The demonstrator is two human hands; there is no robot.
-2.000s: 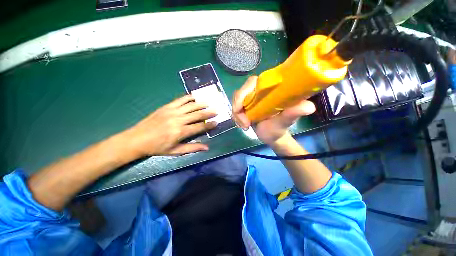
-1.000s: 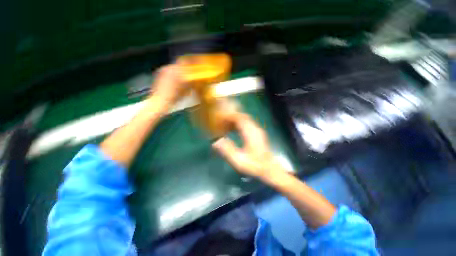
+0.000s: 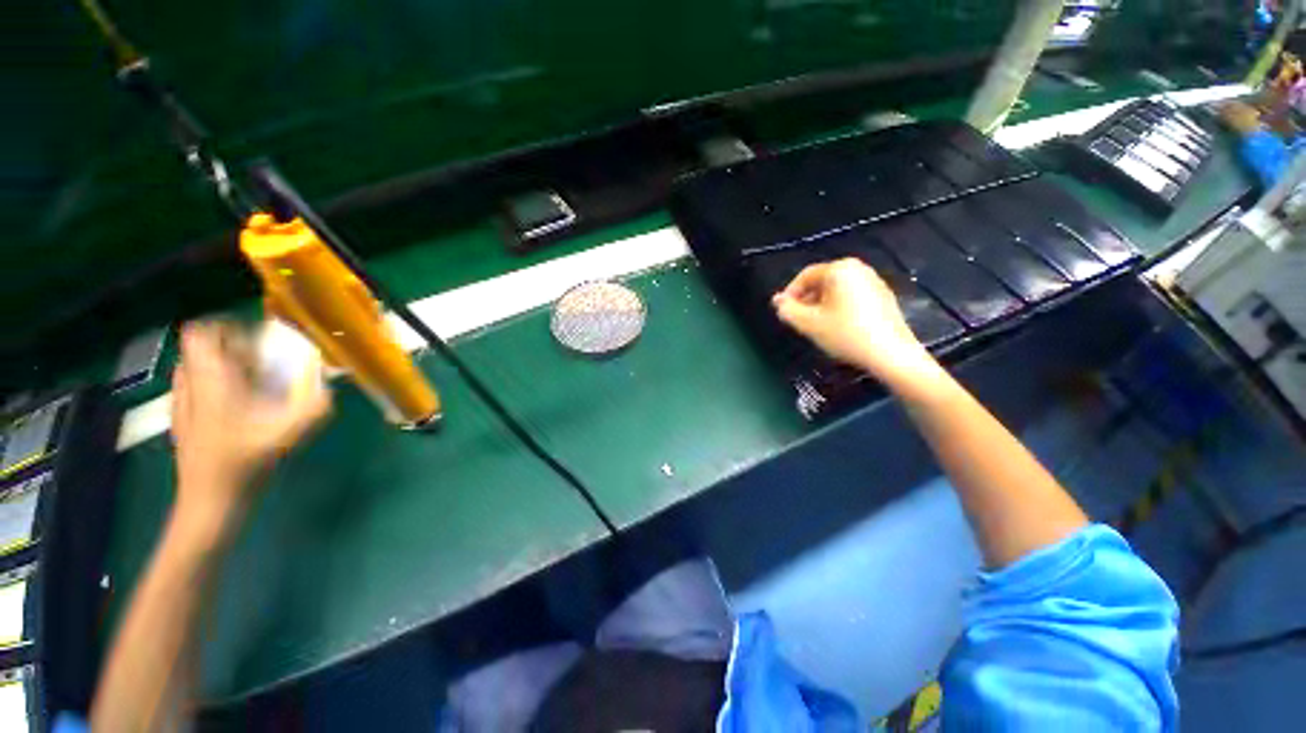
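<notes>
The orange electric screwdriver [image 3: 344, 322] hangs at the left, bit down and tilted, with no hand around it. My left hand [image 3: 229, 415] is blurred, left of the screwdriver, closed around a pale, blurred thing that looks like a phone [image 3: 282, 358]. My right hand [image 3: 845, 315] is over the glossy black plastic tray [image 3: 945, 215], thumb and fingertips pinched together; whether a small part is between them cannot be told. The round screw dish [image 3: 599, 317] sits on the green bench [image 3: 487, 501] beside the white strip.
A black cord [image 3: 501, 415] crosses the bench. The phone tray [image 3: 22, 516] is at the far left edge. A phone [image 3: 542, 215] lies behind the white strip [image 3: 530, 279]. At the upper right are another dark tray [image 3: 1153, 143] and another person's blue sleeve [image 3: 1272, 155].
The screwdriver has left my hands and hangs at the left. My left hand has moved left and down, my right hand right onto the black tray. The phone seen earlier on the bench is gone from there.
</notes>
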